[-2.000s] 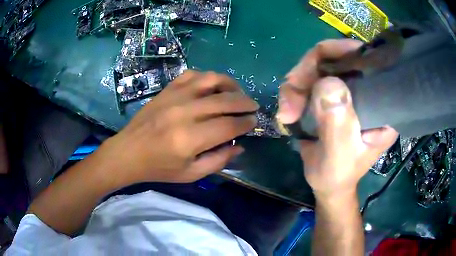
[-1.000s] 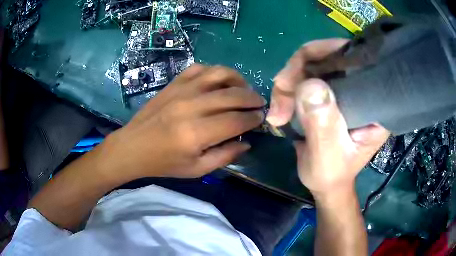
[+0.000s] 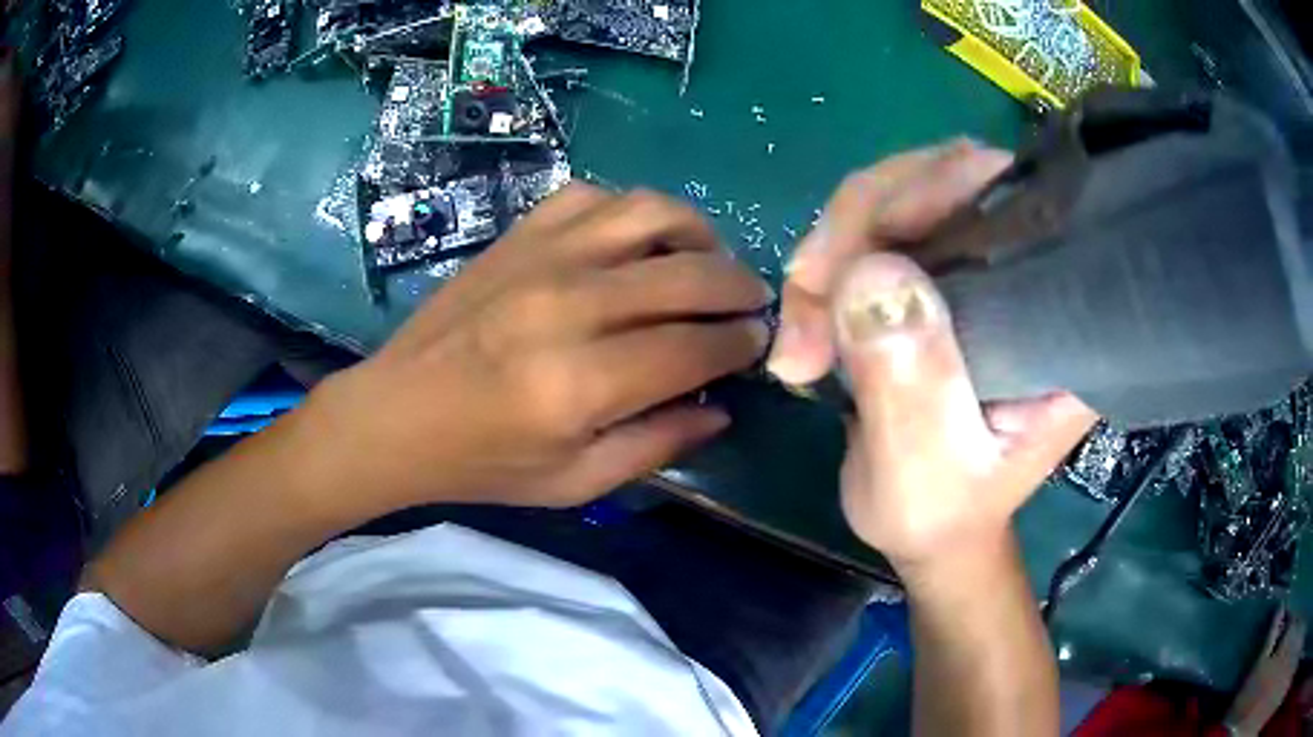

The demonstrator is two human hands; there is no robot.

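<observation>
My right hand [image 3: 922, 374] is wrapped around the thick grey body of a power tool [image 3: 1152, 274], its tip end pointing left toward my left hand. My left hand [image 3: 562, 346] is bent with its fingertips close to my right fingers. A small dark circuit board [image 3: 773, 320] shows only as a sliver between my left fingertips and the tool; the rest is hidden. The tool's tip is mostly hidden by my right fingers. Tiny silvery bits [image 3: 749, 231] are scattered on the green surface beyond my hands.
A loose heap of circuit boards [image 3: 418, 216] with one greener board [image 3: 485, 72] lies beyond my left hand. A denser heap [image 3: 1246, 504] and a black cable [image 3: 1109, 533] lie at the right. A yellow tray [image 3: 994, 65] is at the top right. Another person's hand [image 3: 1267, 670] shows at the lower right.
My right hand and the tool have moved slightly left, closer to my left hand. The board between them is now mostly hidden. Another person's hand has appeared at the lower right.
</observation>
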